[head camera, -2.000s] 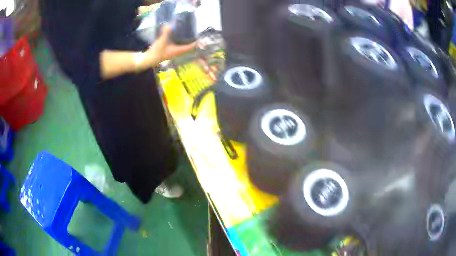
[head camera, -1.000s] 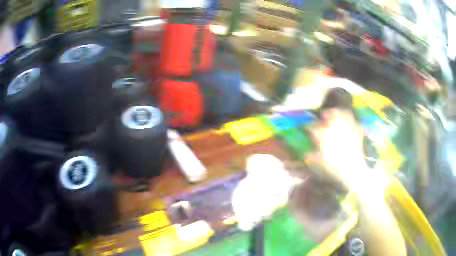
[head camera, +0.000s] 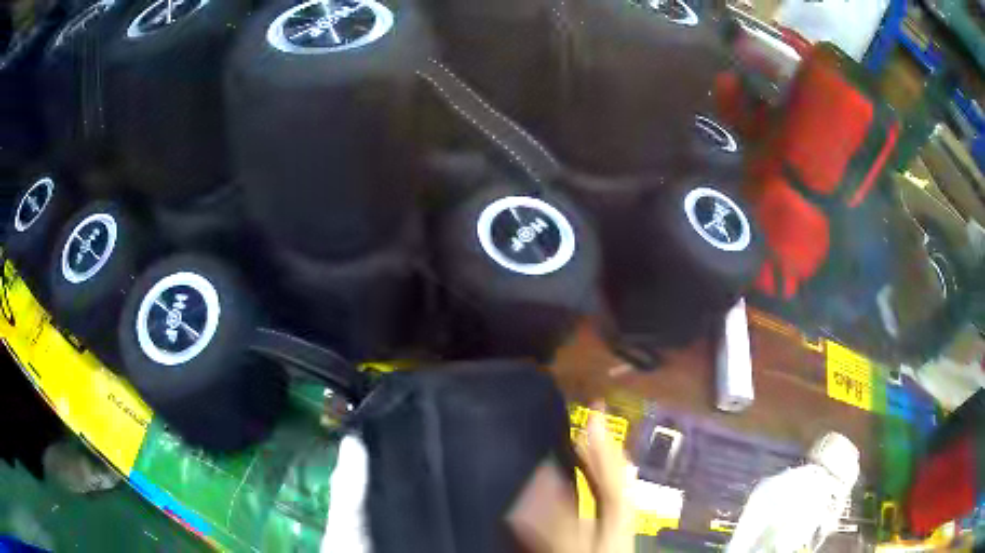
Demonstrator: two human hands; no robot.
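Note:
A black speaker (head camera: 464, 448) is held over the bench at the bottom centre, its long side turned up. My left hand (head camera: 346, 502), in a white glove, grips its left side and is mostly hidden by it. My right hand (head camera: 589, 491), bare and blurred, is on its right side, cut off by the lower edge. Other black speakers with white-ringed end caps (head camera: 526, 234) crowd the bench in front. One lies at the left (head camera: 200, 346), with its strap (head camera: 297, 348) pointing towards the held speaker.
A white tube (head camera: 734, 362) lies right of the black speakers. A white bunched cloth (head camera: 794, 502) is at the lower right. Red speakers (head camera: 826, 124) stand at the right rear. Printed yellow, green and brown sheets (head camera: 103, 416) cover the bench. Green floor shows at the lower left.
The view has swung left and right, and now faces the crowded speakers. A black speaker is now between my hands at the bottom centre. My right hand was blurred at the right one second ago.

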